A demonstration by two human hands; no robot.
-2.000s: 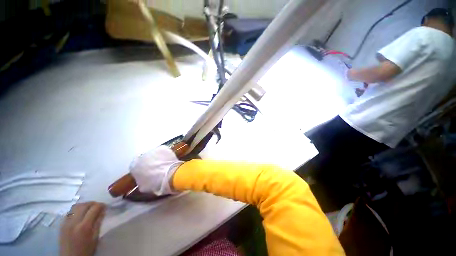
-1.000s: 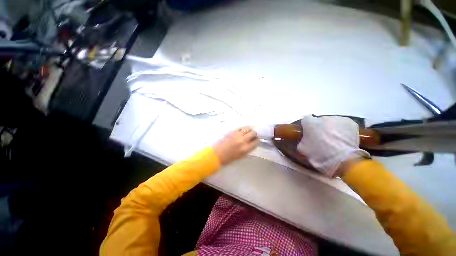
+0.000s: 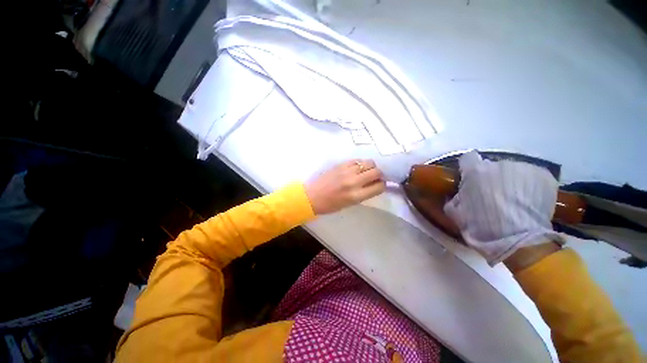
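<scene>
My right hand (image 3: 500, 205), in a whitish glove, grips the brown handle of the steam iron (image 3: 433, 181). The iron's dark pointed sole rests on a white strip (image 3: 507, 278) near the table's front edge, its tip pointing left. My left hand (image 3: 346, 186) is bare with a ring and lies just left of the iron's tip, fingers curled down at the strip's end; whether it pinches the fabric is hard to tell. A pile of white curved strips (image 3: 333, 74) lies fanned beyond my left hand.
The pale pressing table (image 3: 418, 287) has its front edge running diagonally near my body. A thin loose strip (image 3: 234, 126) lies at the table's left corner. The iron's pale hose covering (image 3: 621, 220) trails off right. A dark grey box-like surface (image 3: 152, 39) stands beyond the left edge.
The view has turned left and down towards the table, so the pile and both hands show larger. The scissors have left the view. My right hand still holds the iron beside my left hand.
</scene>
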